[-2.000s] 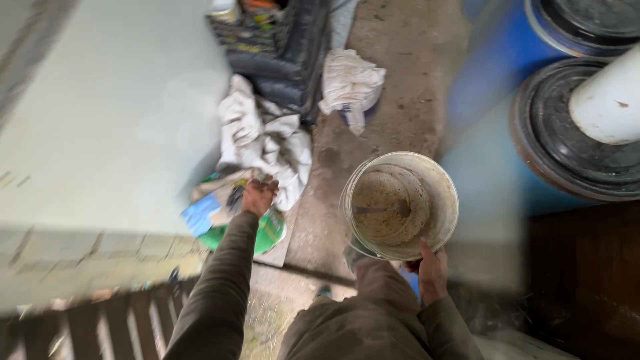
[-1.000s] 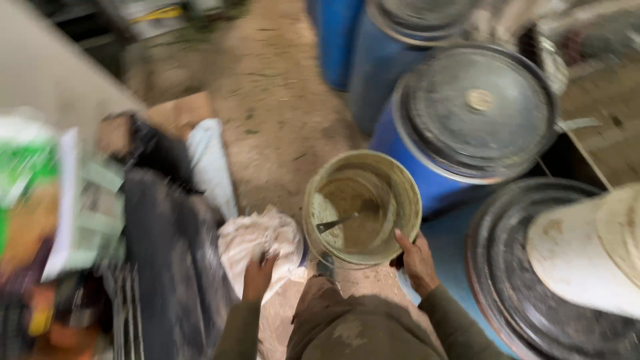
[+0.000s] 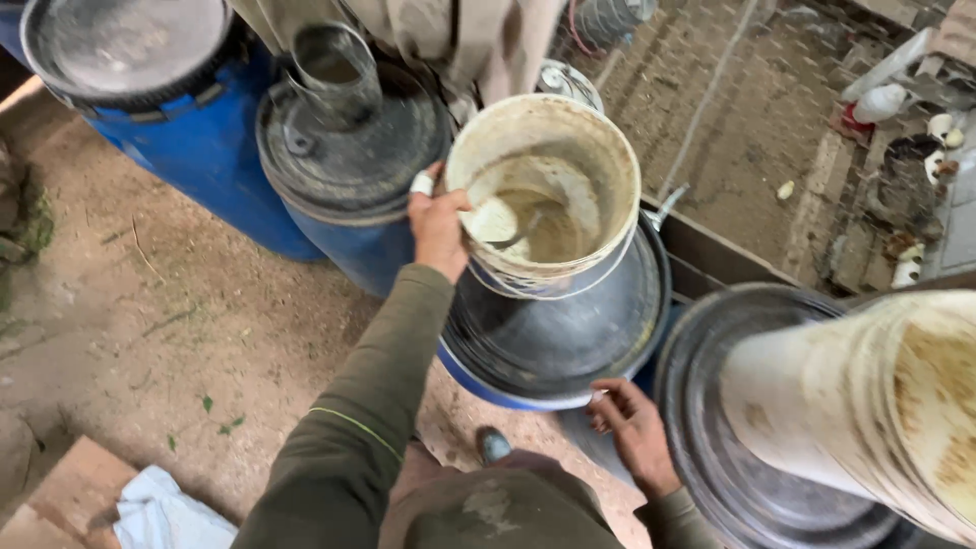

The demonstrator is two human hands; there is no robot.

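My left hand (image 3: 440,229) grips the left rim of a dirty white plastic bucket (image 3: 602,175), its wire handle hanging at the front. Inside the bucket, a spoon-like utensil (image 3: 526,231) lies with some pale matter near the bottom. The bucket is over the black lid (image 3: 564,335) of a blue barrel; whether it rests there fully I cannot tell. My right hand (image 3: 629,427) is off the bucket, fingers curled beside the lid's front edge, with no object visible in it.
More blue barrels (image 3: 358,244) with black lids stand at left, one bearing a clear container (image 3: 335,72). Another white bucket (image 3: 808,389) is on a lid at right. Beyond wire mesh are small chicks (image 3: 907,267) and a feeder or drinker (image 3: 877,105). Cardboard (image 3: 84,488) lies lower left.
The view has swung right toward the barrels. The bucket has come over a barrel lid. My right hand has let go of its rim, and my left hand now grips it.
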